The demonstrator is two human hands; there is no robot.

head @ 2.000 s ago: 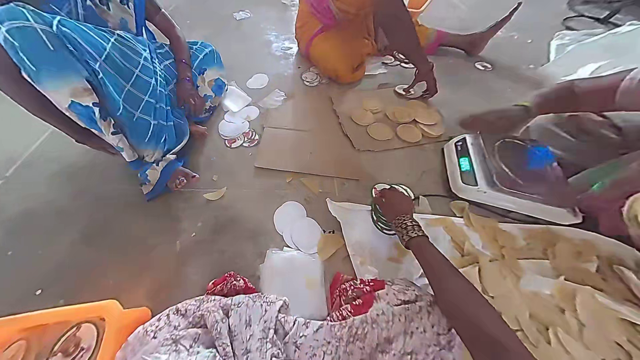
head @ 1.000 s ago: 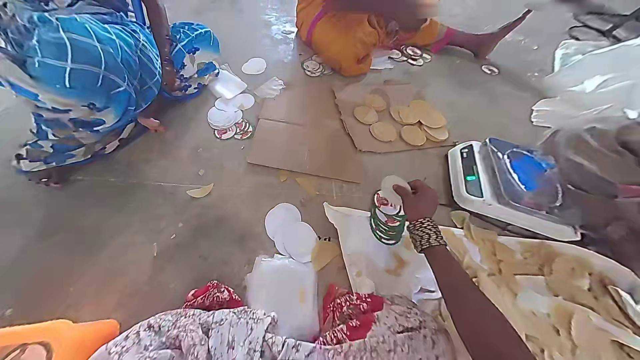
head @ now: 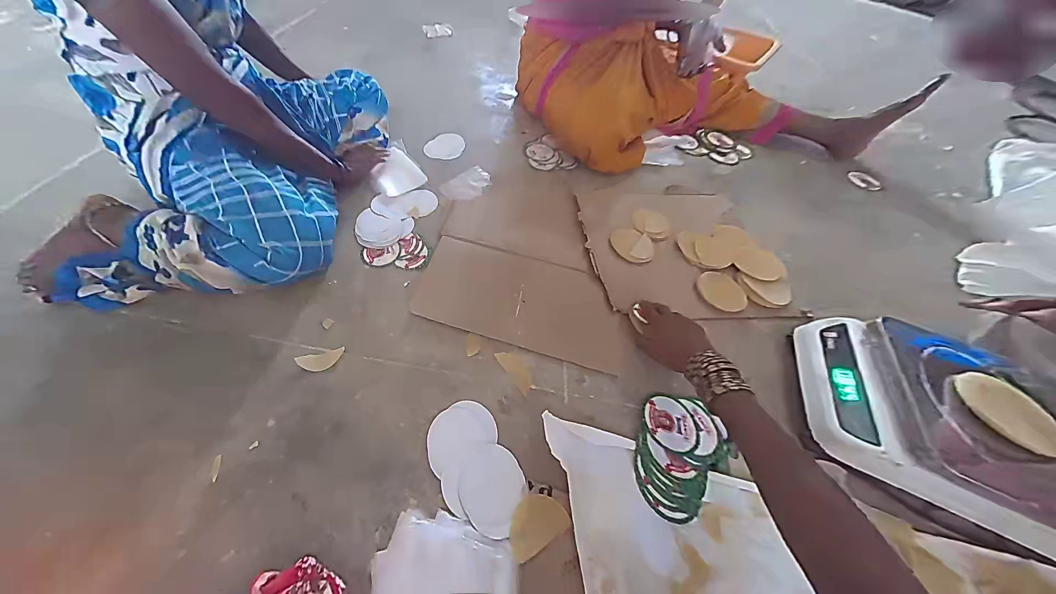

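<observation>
My right hand, with bangles on the wrist, reaches to the near edge of a cardboard sheet. A small pale spot shows at its fingertips; whether it holds anything cannot be told. Thin round tan discs lie in overlapping groups on the cardboard, beyond the hand. Below the wrist, a leaning stack of round printed labels with green rims rests on a white sheet. White paper discs, a folded tan piece and clear plastic bags lie to its left. My left hand is not in view.
A digital scale with a tan disc on its plastic-covered pan stands at right. One person's hand at left touches plastic bags. Another person sits beyond the cardboard, near an orange tray. Tan scraps dot the floor.
My right hand has left the green-rimmed label stack and moved forward to the cardboard's edge. The left person's hand is now at the plastic bags. A tan disc now shows on the scale.
</observation>
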